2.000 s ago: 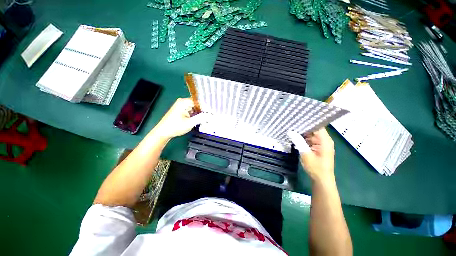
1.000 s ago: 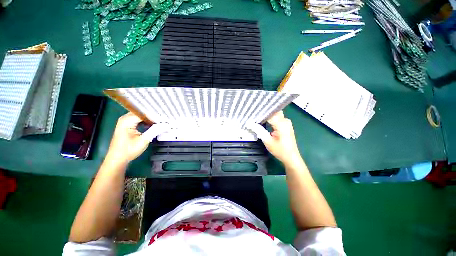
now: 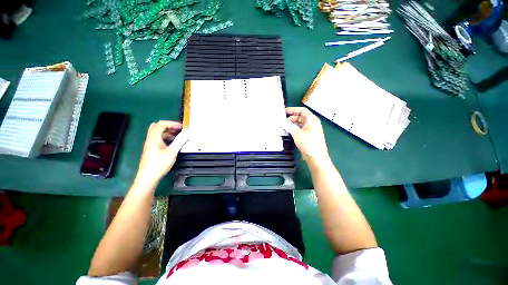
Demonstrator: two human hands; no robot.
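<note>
A white PCB panel (image 3: 237, 117) with an orange-brown strip on its left edge lies flat, or nearly flat, over the ribbed black base (image 3: 234, 55). The base's two oval handle slots show at the near end. My left hand (image 3: 161, 146) grips the panel's left edge near its lower corner, thumb on top. My right hand (image 3: 305, 133) holds the right edge, thumb on top and fingers at the side. White coverings show on both thumbs. The fingers under the panel are hidden.
Left are a thick panel stack (image 3: 34, 111) and a smartphone (image 3: 104, 145). Right is a fanned panel stack (image 3: 359, 106). Beyond lie green PCB strips (image 3: 161, 33), white-and-tan strips (image 3: 359, 16) and a grey-green bundle (image 3: 440, 55). A tape roll (image 3: 478, 123) is far right; a scrap box (image 3: 150, 261) is below left.
The panel was tilted up with its striped side showing; it now lies down on the base with its plain white face up. Both hands still hold its sides.
</note>
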